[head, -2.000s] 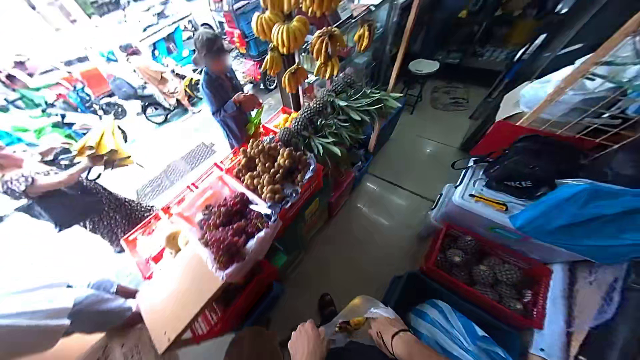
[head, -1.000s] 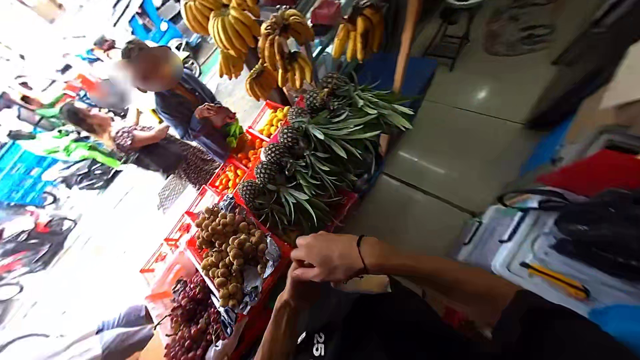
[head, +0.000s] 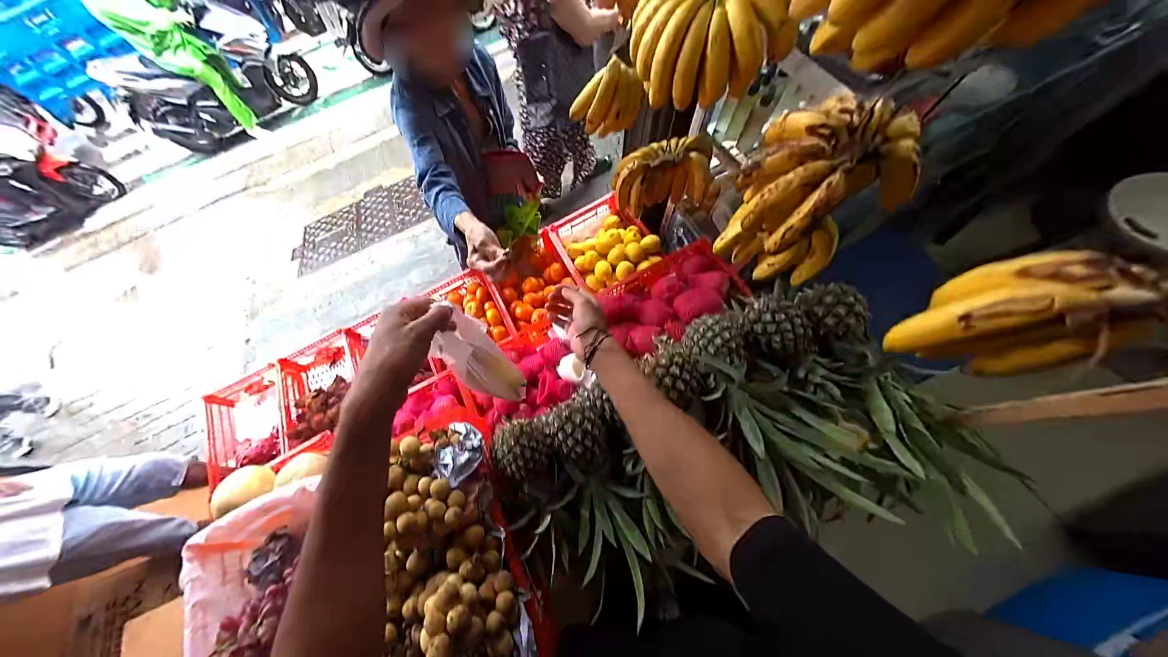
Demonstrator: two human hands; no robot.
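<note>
My left hand grips the top of a thin plastic bag that hangs over the fruit crates with something pale inside. To its right, my right hand reaches out with its fingers apart, above pink net-wrapped fruit. Past it lie oranges and yellow fruit in red plastic crates. A person in a blue jacket stands across the crates, one hand stretched over the oranges and leafy greens near the other.
Pineapples with long leaves line the near side of the crates. Banana bunches hang at the upper right. Brown round fruit and grapes lie nearest. Another person's sleeve is at the left; motorbikes stand beyond.
My hands have moved out over the crates and apart, with the plastic bag now hanging from my left hand. The view has swung toward the fruit and the person in blue.
</note>
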